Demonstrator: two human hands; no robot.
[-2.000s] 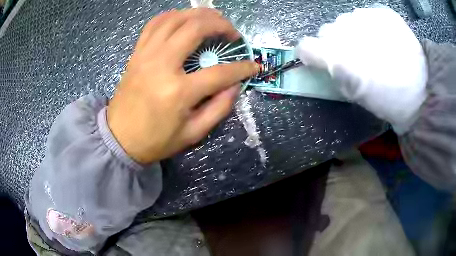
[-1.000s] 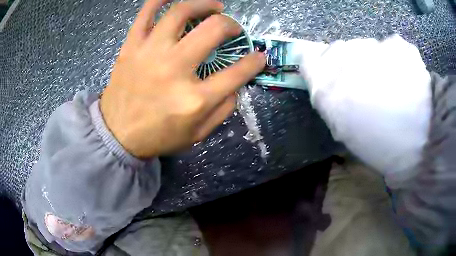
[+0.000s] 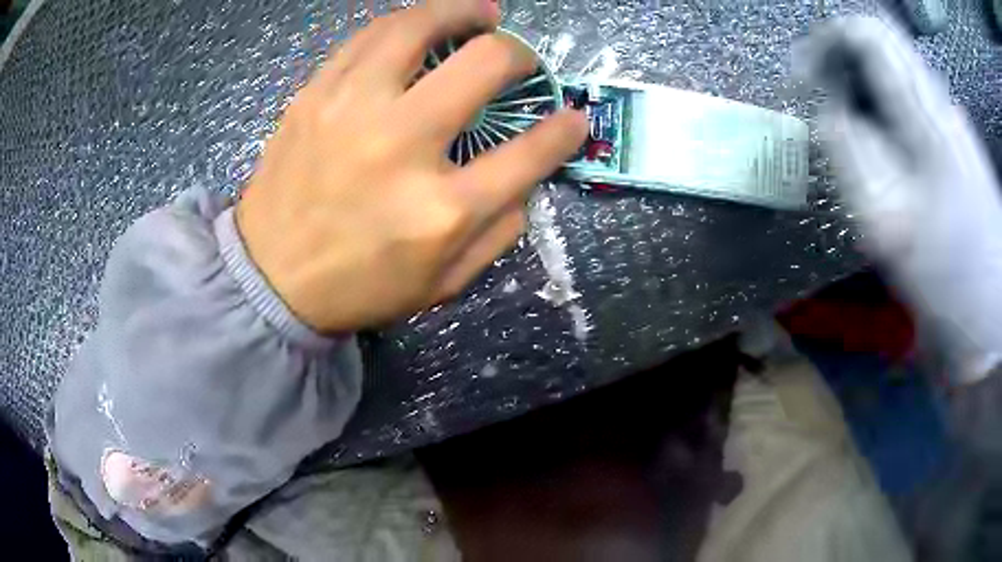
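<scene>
A pale teal handheld fan lies on the bubble mat, its round spoked grille (image 3: 494,121) at the left and its flat handle (image 3: 714,145) pointing right. Small printed text shows near the handle's end. The open neck (image 3: 599,130) shows dark, red and bluish parts. My bare left hand (image 3: 396,181) is spread over the grille and holds the fan, with the index fingertip at the neck. My right hand (image 3: 895,165), in a white glove, is blurred and apart from the fan, right of the handle. Whether it holds a tool cannot be told.
Silvery-grey bubble mat (image 3: 659,263) covers the table, whose front edge curves below the fan. A wrinkled whitish strip (image 3: 555,263) lies on the mat below the neck. Pale objects (image 3: 928,13) show at the top right edge. My legs are below the table edge.
My right hand has moved right, off the fan, uncovering the handle. The dark tool seen at the neck before no longer shows there. My left hand has stayed on the grille.
</scene>
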